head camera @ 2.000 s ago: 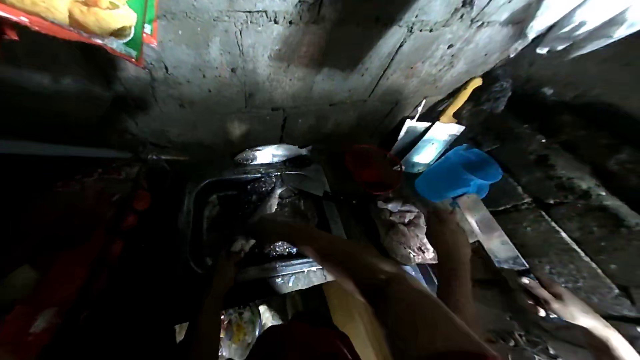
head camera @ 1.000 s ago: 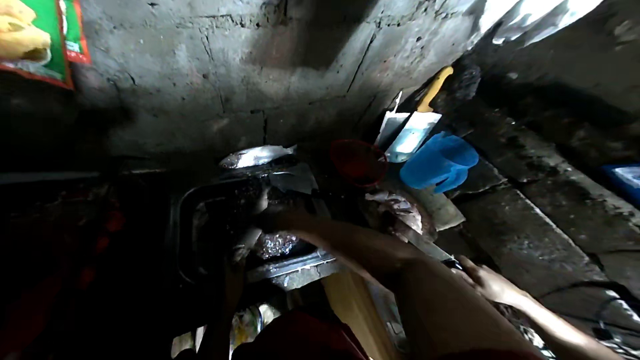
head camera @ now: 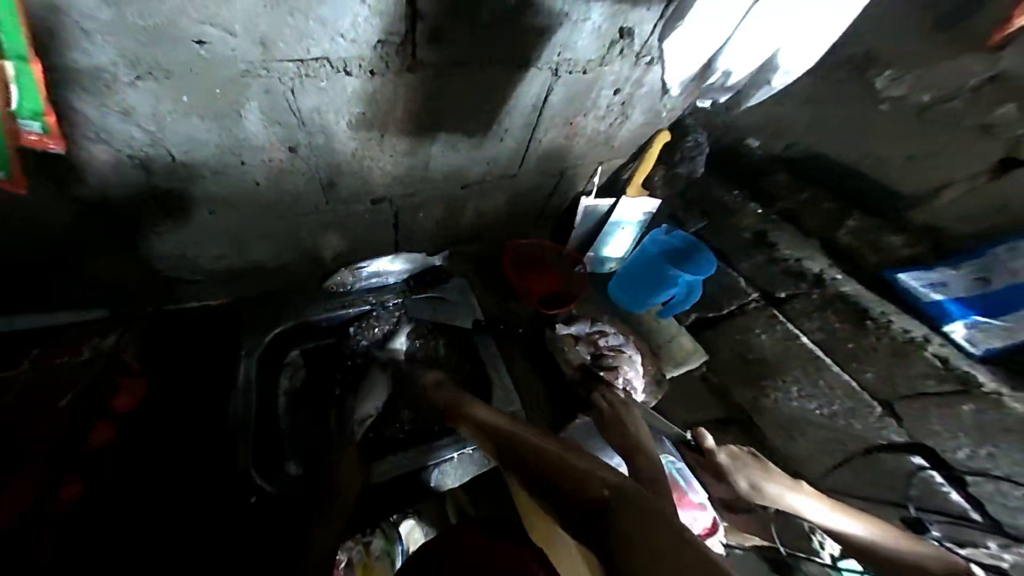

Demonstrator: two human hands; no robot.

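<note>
A silvery fish (head camera: 372, 398) is held over the dark basin, its lower end in my left hand (head camera: 349, 456), which is deep in shadow. My right hand (head camera: 428, 388), blurred and dim, is close beside the fish; whether it grips a tool is not visible. The metal-rimmed basin (head camera: 456, 446) has wet, shiny matter inside. Another whole fish (head camera: 384, 270) lies behind its back rim. On the right, a co-worker's hand (head camera: 732, 472) holds a knife (head camera: 664, 424) against cut fish (head camera: 612, 356) on a round board, with the other hand (head camera: 620, 412) beside it.
A red plastic container (head camera: 546, 276) and a blue plastic pitcher (head camera: 662, 270) stand behind the cut fish. A cleaver with a yellow handle (head camera: 648, 164) leans at the concrete block wall (head camera: 320, 144). Black cables (head camera: 920, 452) lie at lower right, and a blue-and-white packet (head camera: 972, 296) lies far right.
The co-worker's knife, held out past the pitcher two seconds ago, is now down at the cut fish. My hands stay over the basin. The view has shifted toward the right.
</note>
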